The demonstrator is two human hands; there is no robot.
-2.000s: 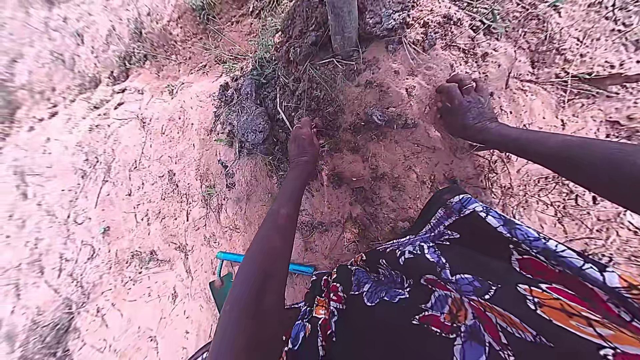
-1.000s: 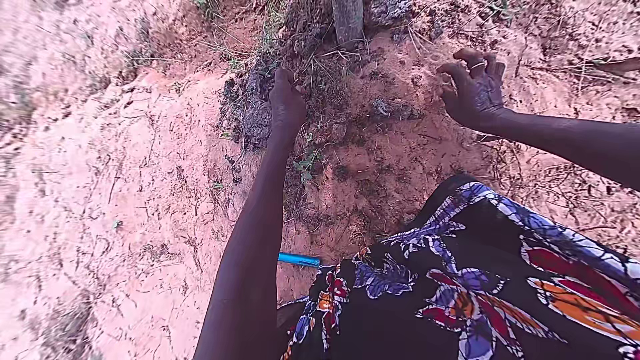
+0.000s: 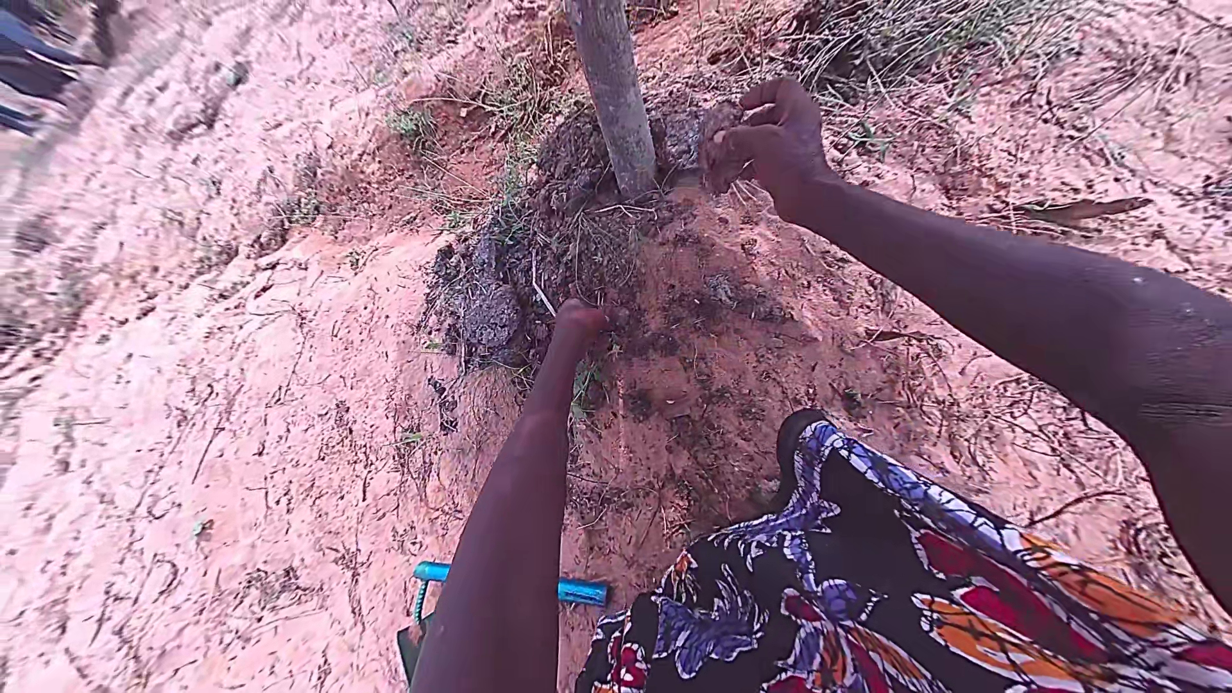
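Observation:
A grey tree trunk (image 3: pixel 621 106) rises from the ground, with dark clumpy matter and dry grass (image 3: pixel 577 241) heaped about its base. Just right of the trunk, my right hand (image 3: pixel 775 144) has its fingers curled around a brownish clod (image 3: pixel 720 144). My left hand (image 3: pixel 585 318) is at the lower edge of the heap, beside a grey lump (image 3: pixel 491 316); its fingers are mostly hidden, so I cannot tell whether they hold anything.
A blue tubular handle (image 3: pixel 583 591) lies on the reddish soil behind my left forearm. Patterned cloth (image 3: pixel 866 597) covers my lap. Dry grass (image 3: pixel 885 43) grows at the upper right, and part of a person in dark clothing (image 3: pixel 34 63) shows at the far upper left.
My right hand has moved from the bare soil at the right up to the trunk and now holds a clod. My left hand has come down from higher on the heap.

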